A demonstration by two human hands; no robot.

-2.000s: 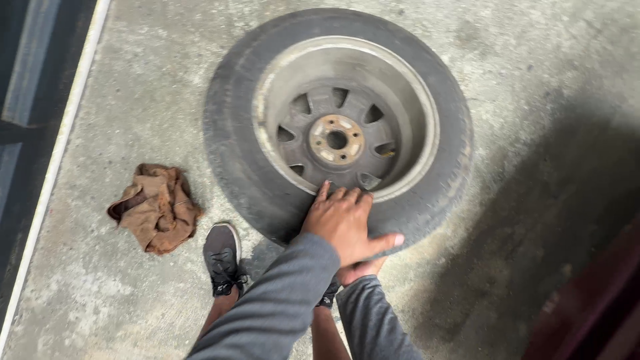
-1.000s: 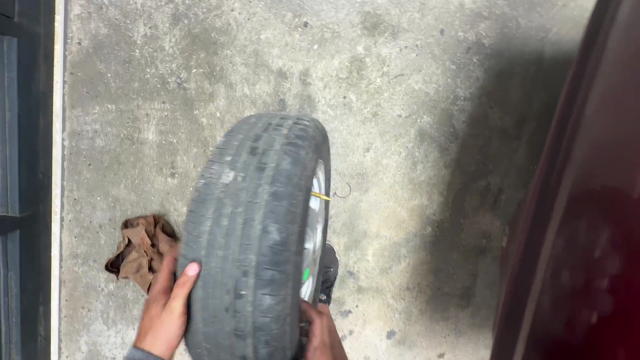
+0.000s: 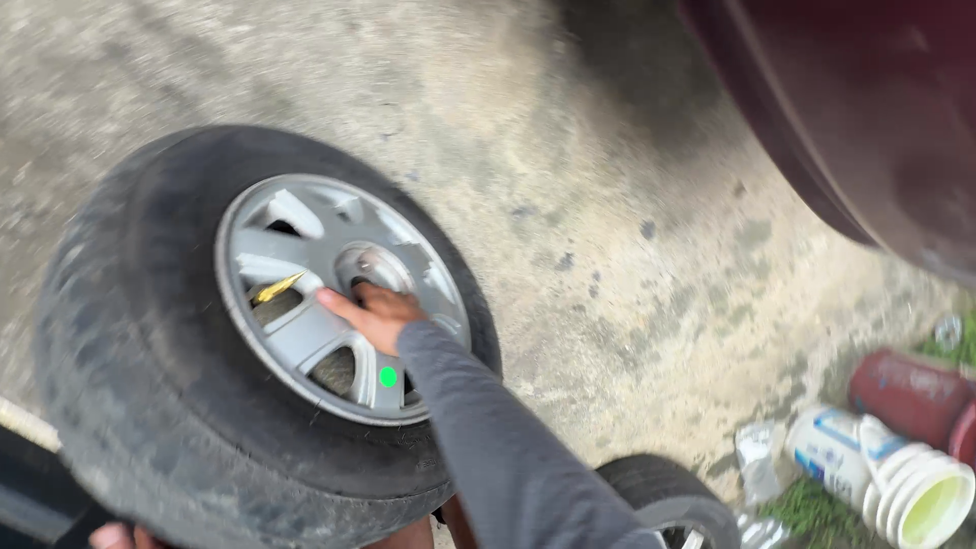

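Observation:
A car wheel, its black tire (image 3: pixel 175 328) around a silver alloy rim (image 3: pixel 305 332), tilts with its outer face up in the left half of the head view. My right hand (image 3: pixel 377 313) is at the rim's center, fingers at the hub hole and thumb on a spoke; how firmly it grips is hidden. My left hand (image 3: pixel 122 536) shows only as fingertips under the tire's lower left edge, the rest out of view. A yellow strip (image 3: pixel 278 288) pokes from one rim opening, and a green round sticker (image 3: pixel 388 377) is on a spoke.
A dark red car body (image 3: pixel 862 137) fills the upper right. At lower right lie a white plastic bucket (image 3: pixel 839 457) on its side, a red container (image 3: pixel 907 393) and a plastic bag (image 3: pixel 757 461). A second tire (image 3: pixel 663 488) stands near my right sleeve.
The wheel, earlier inner face up and then upright between my hands, now shows its outer face. My right hand has moved onto the rim's center. The view has swung to the right.

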